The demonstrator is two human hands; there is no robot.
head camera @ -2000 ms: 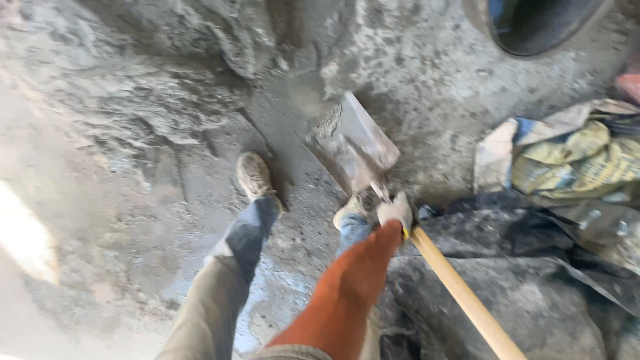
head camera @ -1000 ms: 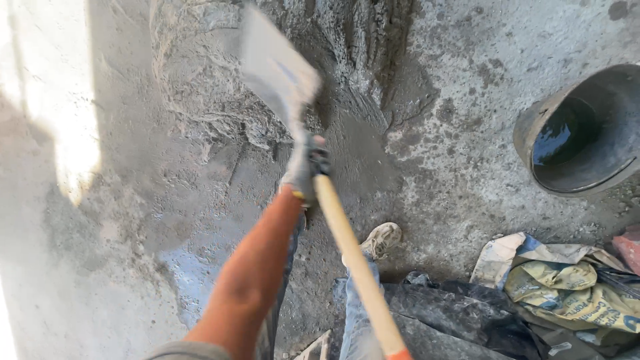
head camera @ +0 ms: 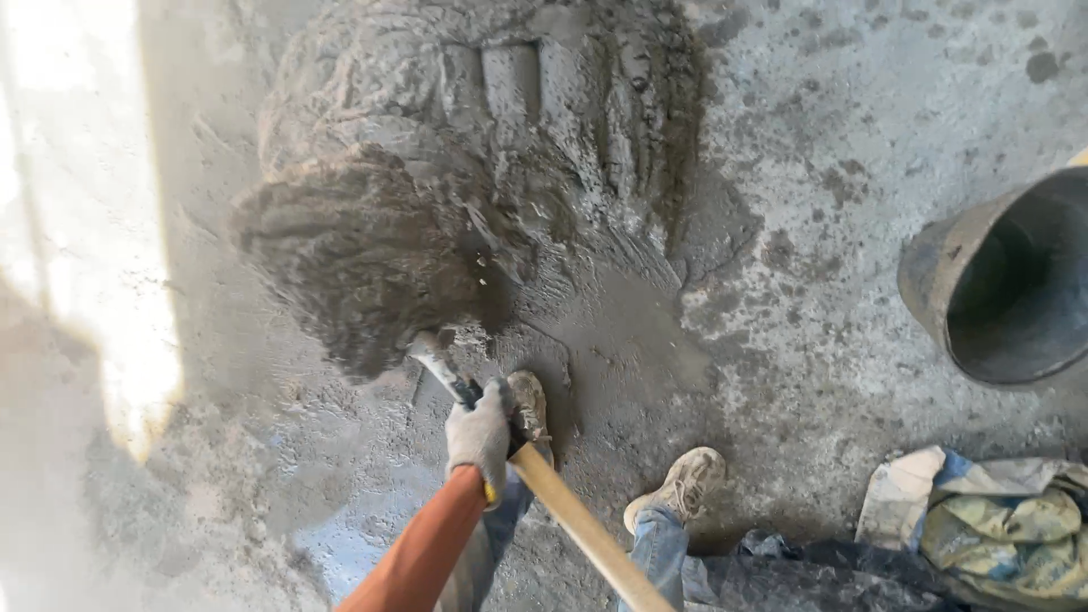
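My left hand [head camera: 480, 433], in a pale work glove with a yellow cuff edge, grips the lower part of a shovel [head camera: 586, 531] with a wooden handle. Its handle runs down to the lower right, out of the frame. A heap of wet grey mortar [head camera: 353, 263] covers the shovel's blade, so the blade itself is hidden. Behind and to the right of that load lies a large mound of wet mortar [head camera: 510, 102], with grooves pressed into it. My right hand is out of view.
A dark bucket [head camera: 926, 272] stands tilted in view at the right. Crumpled sacks [head camera: 1003, 518] and dark plastic sheeting [head camera: 816, 578] lie at the lower right. My two shoes [head camera: 684, 489] are on the wet, smeared concrete floor [head camera: 816, 340] below the mound.
The shovel blade, bare and lifted over the mound one second ago, now carries a load of mortar. My left hand still grips the shovel low down. The view has shifted.
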